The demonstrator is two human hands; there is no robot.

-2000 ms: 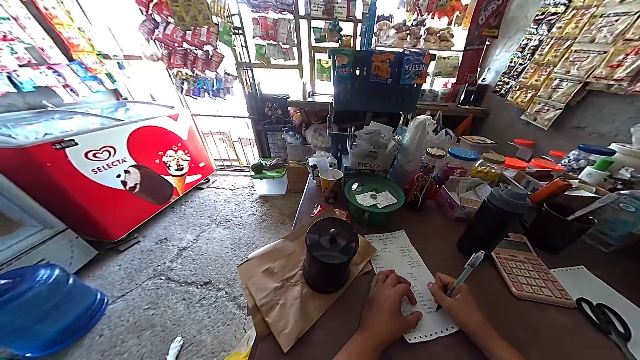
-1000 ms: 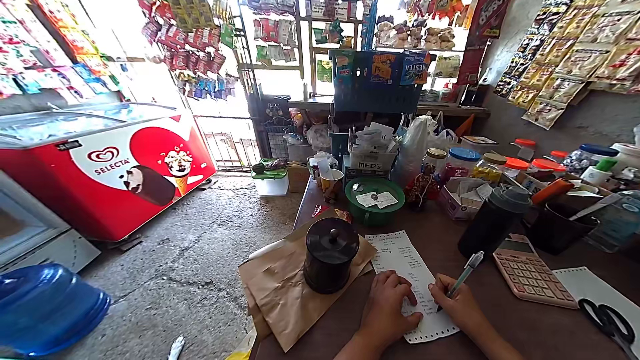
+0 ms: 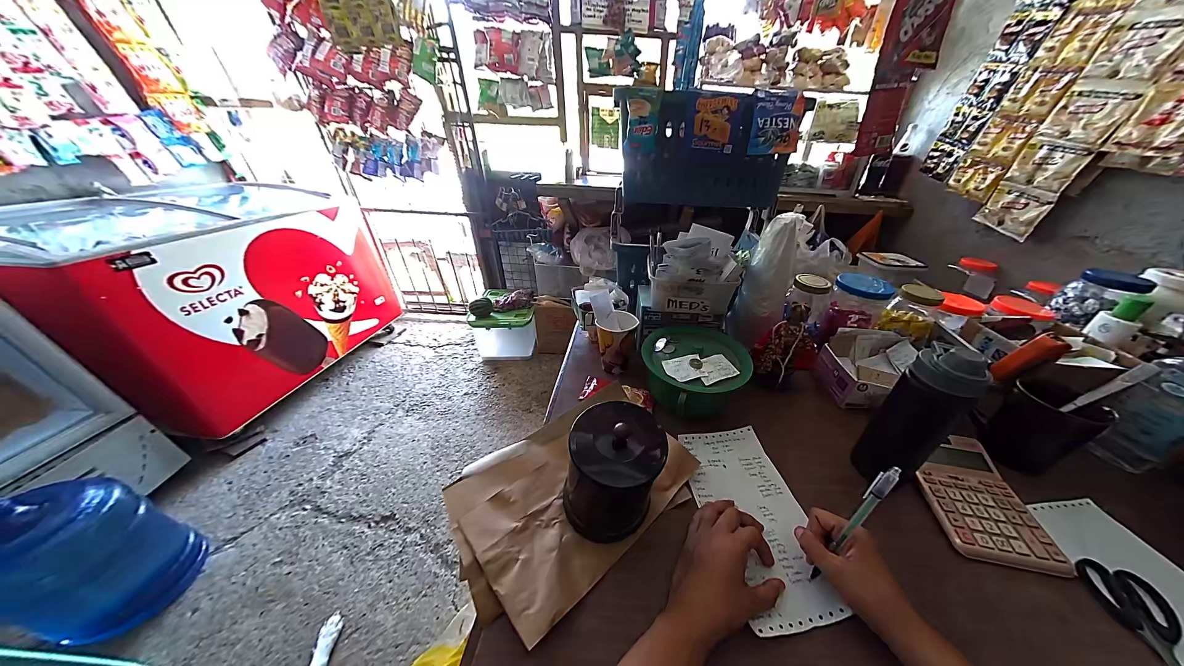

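A narrow sheet of notebook paper [image 3: 760, 504] with handwriting lies on the brown table. My left hand [image 3: 720, 569] rests on its left side, fingers bent and thumb on the sheet. A pen [image 3: 866, 509] is gripped in my right hand [image 3: 846, 560], its tip at the paper's lower right part. Left of the sheet, a dark lidded canister [image 3: 612, 472] stands on brown paper bags [image 3: 536, 546]. A pink calculator [image 3: 997, 507] and a dark tumbler [image 3: 916, 412] are to the right of my right hand.
Behind the sheet sits a green bowl [image 3: 696, 396] with paper slips and coins, beside a paper cup [image 3: 616, 342]. Lidded jars [image 3: 860, 301] line the table's back right. Black-handled scissors [image 3: 1130, 601] lie at the right edge. A red freezer [image 3: 213, 314] and blue water container [image 3: 92, 560] stand left.
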